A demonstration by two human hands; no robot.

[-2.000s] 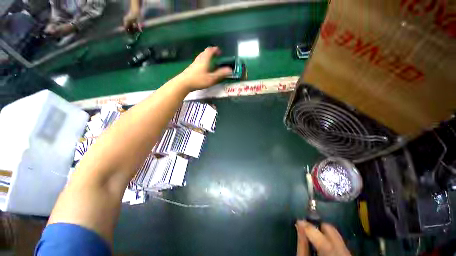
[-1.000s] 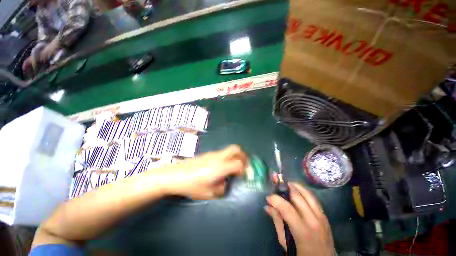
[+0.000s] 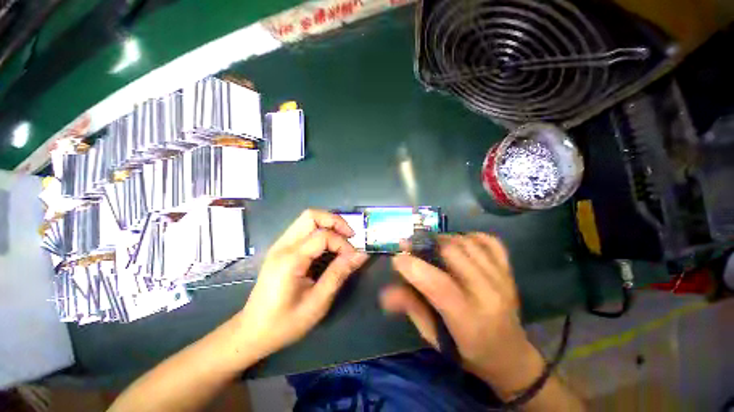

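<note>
A green circuit board (image 3: 390, 231) in a dark frame lies flat on the bench in front of me. A white LCD module (image 3: 355, 230) is at its left end. My left hand (image 3: 302, 273) pinches this module with thumb and fingertips, partly covering it. My right hand (image 3: 467, 294) is blurred and holds the soldering iron (image 3: 407, 175) over the board's right part. The iron's tip points away from me, beyond the board's far edge. The dark handle and the fingers hide some of the board's right end.
Rows of stacked LCD modules (image 3: 169, 177) stand at left, with one module (image 3: 285, 135) apart. A white foam box (image 3: 28, 282) is at far left. A fan (image 3: 515, 64), a red tin of metal wool (image 3: 531, 167) and a black unit (image 3: 644, 177) are at right. The conveyor (image 3: 161, 40) runs behind.
My left hand has come back from the conveyor with a board, which now lies flat in front of me. My right hand and iron have moved left, over the board. The view has tilted down.
</note>
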